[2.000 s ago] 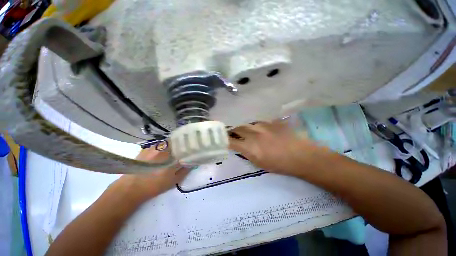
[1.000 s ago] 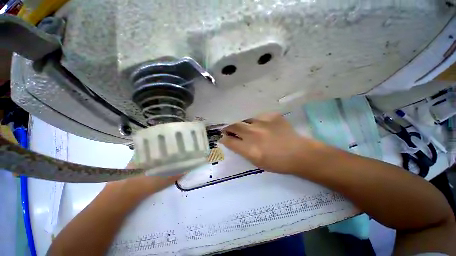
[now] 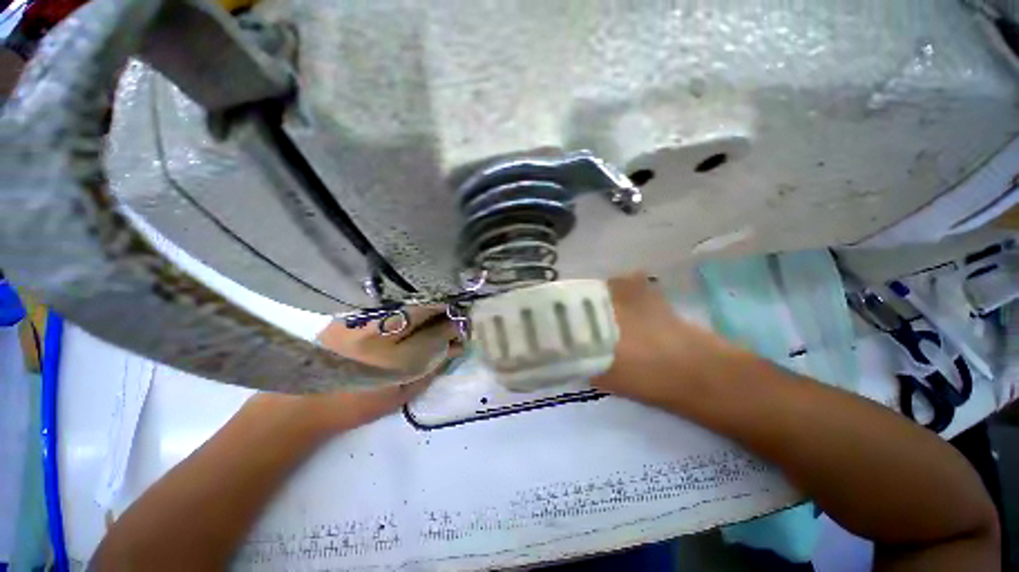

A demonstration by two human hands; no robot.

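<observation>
The off-white sewing machine head (image 3: 805, 123) fills the upper view. Its ridged tension dial (image 3: 544, 333) and spring stand in front of the needle area and hide it. My left hand (image 3: 386, 346) lies at the left of the needle area, partly behind the curved grey lever (image 3: 190, 302); a small green edge shows by its fingertips. My right hand (image 3: 643, 324) is at the right, its fingers hidden behind the dial. What either hand holds cannot be seen. A mint-green cloth (image 3: 782, 302) lies flat right of my right hand.
Dark-handled scissors (image 3: 936, 380) and a white-and-blue pen (image 3: 894, 286) lie at the right. A white paper strip (image 3: 129, 430) lies at the left by a blue rim (image 3: 49, 447). A printed ruler scale (image 3: 626, 492) runs along the front edge, with green cloth (image 3: 782, 534) below.
The view has shifted, so the dial now covers my right fingers and the needle area. More of my left hand shows than one second ago. Both forearms stay in nearly the same place.
</observation>
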